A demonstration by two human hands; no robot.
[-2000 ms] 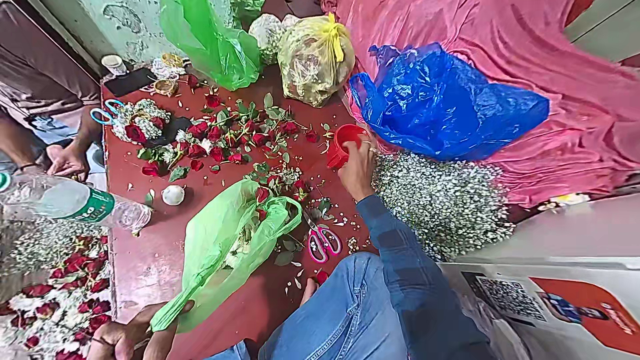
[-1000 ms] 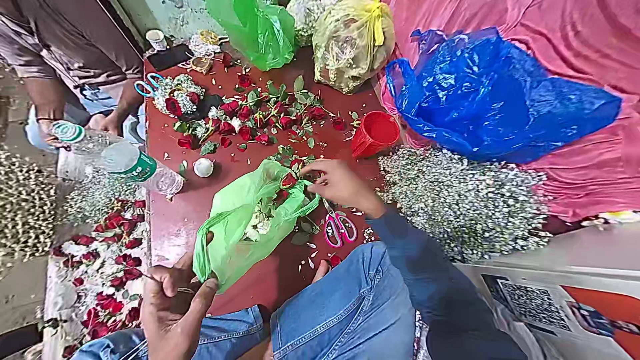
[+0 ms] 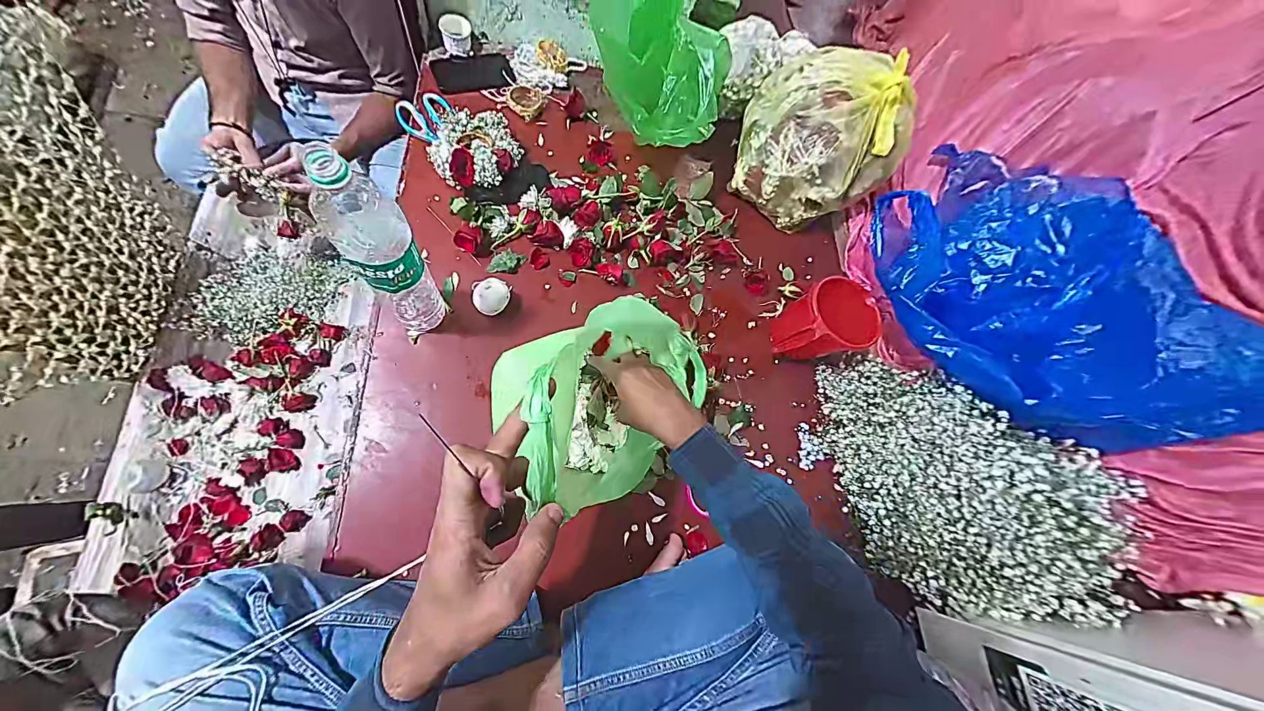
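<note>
My left hand [image 3: 479, 553] holds the near edge of a light green plastic bag [image 3: 528, 380], with a thin needle [image 3: 444, 442] between its fingers; white thread [image 3: 296, 627] trails below that hand. My right hand [image 3: 647, 395] reaches into the bag's mouth, its fingertips at white flowers [image 3: 596, 434] inside; whether they grip any is hidden. A red rose bloom [image 3: 601, 344] shows by those fingers. Cut red roses with leaves [image 3: 612, 222] lie beyond the bag on the red table. Pink scissors [image 3: 697, 502] are mostly hidden beside my right sleeve.
A plastic bottle [image 3: 380, 247] and a white ball-shaped thing [image 3: 491, 296] are at left. A red cup [image 3: 828, 318], baby's breath [image 3: 968, 494], a blue bag [image 3: 1057, 296] and a tied yellowish bag [image 3: 825, 133] are at right. Another person's hands [image 3: 252, 168] hold flowers at upper left.
My right hand has moved from the red cup into the green bag. The cup, held two seconds ago, now lies tipped on the table. My left hand has risen with the bag's edge.
</note>
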